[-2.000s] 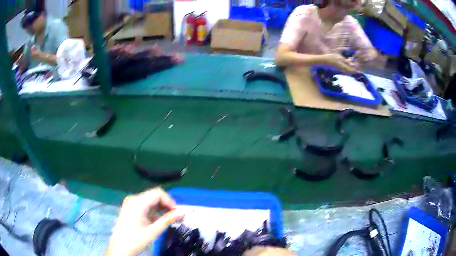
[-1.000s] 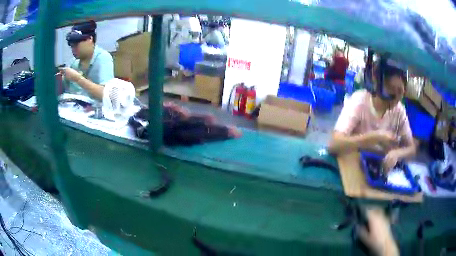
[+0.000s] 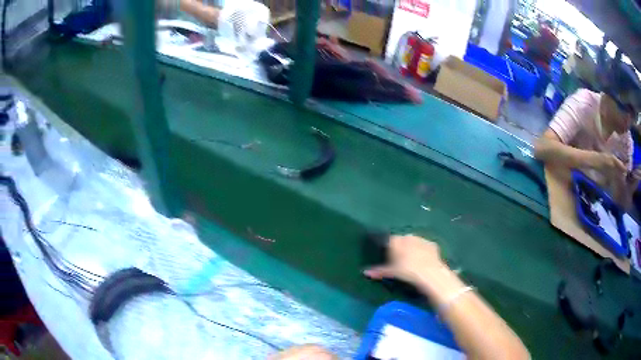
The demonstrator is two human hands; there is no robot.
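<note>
My right hand [image 3: 415,261] reaches over the green belt with a band at the wrist. Its fingers are closed on a black curved piece [image 3: 375,247], which is blurred and partly hidden by the hand. My left hand [image 3: 306,353] shows only as a strip at the bottom edge; its fingers and anything in them are out of view. The blue tray [image 3: 398,311] with a white liner [image 3: 411,346] is cut off at the bottom, partly behind my right forearm.
Another black curved piece [image 3: 320,160] lies on the belt [image 3: 232,190]; more lie at right. A green post [image 3: 145,112] stands at left. A thick black wired bundle [image 3: 126,290] lies on the plastic-covered bench [image 3: 204,316]. A person sits across the belt at right.
The view has swung left, and the tray now sits at bottom right. My right hand has moved from the right side of the belt to near the middle with the black piece.
</note>
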